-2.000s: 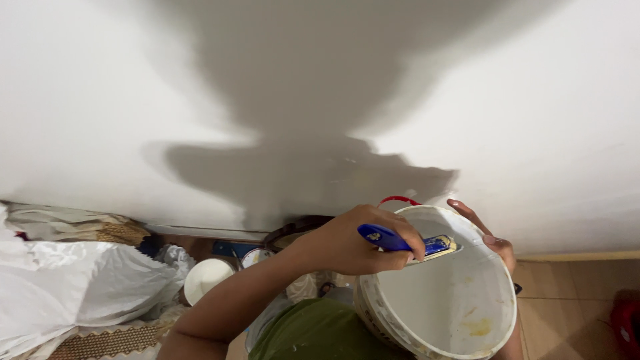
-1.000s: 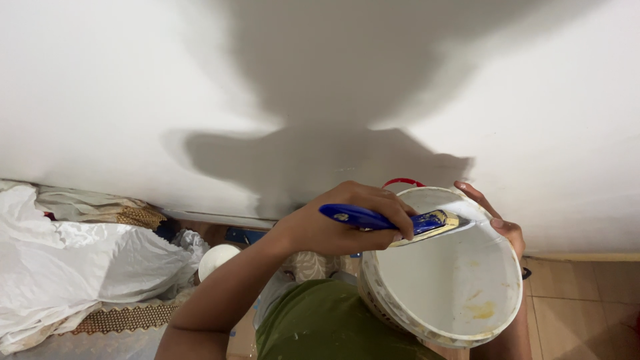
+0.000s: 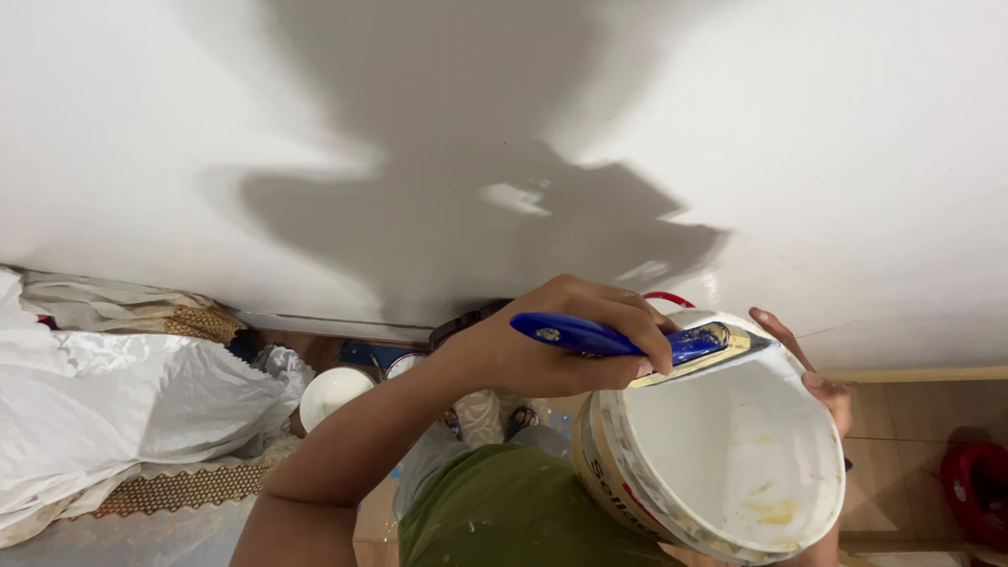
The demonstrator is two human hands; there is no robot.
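My left hand (image 3: pixel 583 339) grips the blue handle of a flat paintbrush (image 3: pixel 606 335), palm down. The bristles, coated with white paint, lie against the inner wall near the top rim of a white plastic bucket (image 3: pixel 732 449). The bucket is tilted in front of my green shirt, its inside smeared with white and some yellowish paint. At the bucket's far right rim, my right hand (image 3: pixel 827 394) holds it, with fingers showing over the edge; the rest is behind the bucket. A red curved piece (image 3: pixel 668 299) shows behind the rim.
A white wall (image 3: pixel 827 157) with my shadow on it stands ahead. White plastic sheeting (image 3: pixel 157 394) covers things at left, beside a woven brown strip (image 3: pixel 181 488). A white round container (image 3: pixel 335 394) is on the floor. A red object (image 3: pixel 976 488) is at far right.
The brush in my left hand has stayed at the bucket's upper inner wall, shifting slightly along it. My right hand still holds the bucket.
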